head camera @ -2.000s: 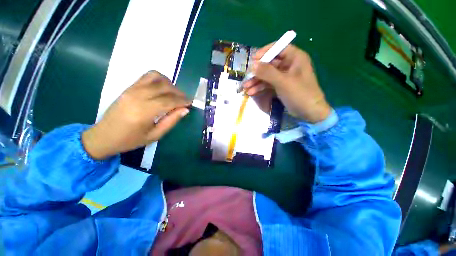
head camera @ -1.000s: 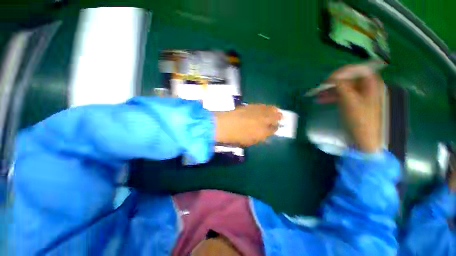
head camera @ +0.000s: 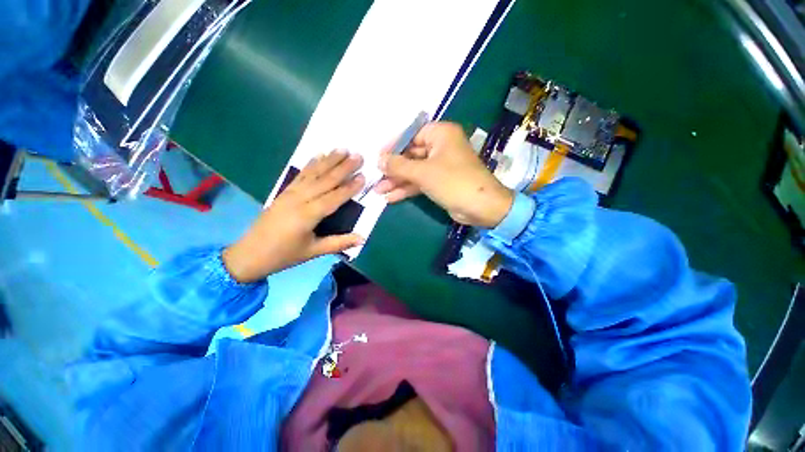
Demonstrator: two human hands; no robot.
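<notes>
A large white release-liner sheet [head camera: 388, 71] runs from the top edge down to the left of the tablet. A black block of pads [head camera: 341, 218] is at its near end. My left hand [head camera: 296, 212] lies on that end, fingers spread, holding nothing I can see. My right hand [head camera: 446, 172] holds grey tweezers [head camera: 410, 134] like a pen, its fingertips low over the sheet just right of the left fingers. The tweezer tips are hard to make out. The open tablet unit [head camera: 574, 124] lies to the right, partly hidden by my right hand and sleeve.
Bagged strip stock [head camera: 141, 71] in clear plastic lies at the upper left. Another open tablet [head camera: 790, 172] is at the right edge. A metal rail [head camera: 759, 53] curves at the upper right. A blue sleeve [head camera: 35, 71] of another person shows at the top left. Blue floor shows beyond the bench at left.
My left hand has moved from across the tablet, where it held a small white piece, onto the sheet's near end. My right hand has come left with the tweezers. The view has shifted left.
</notes>
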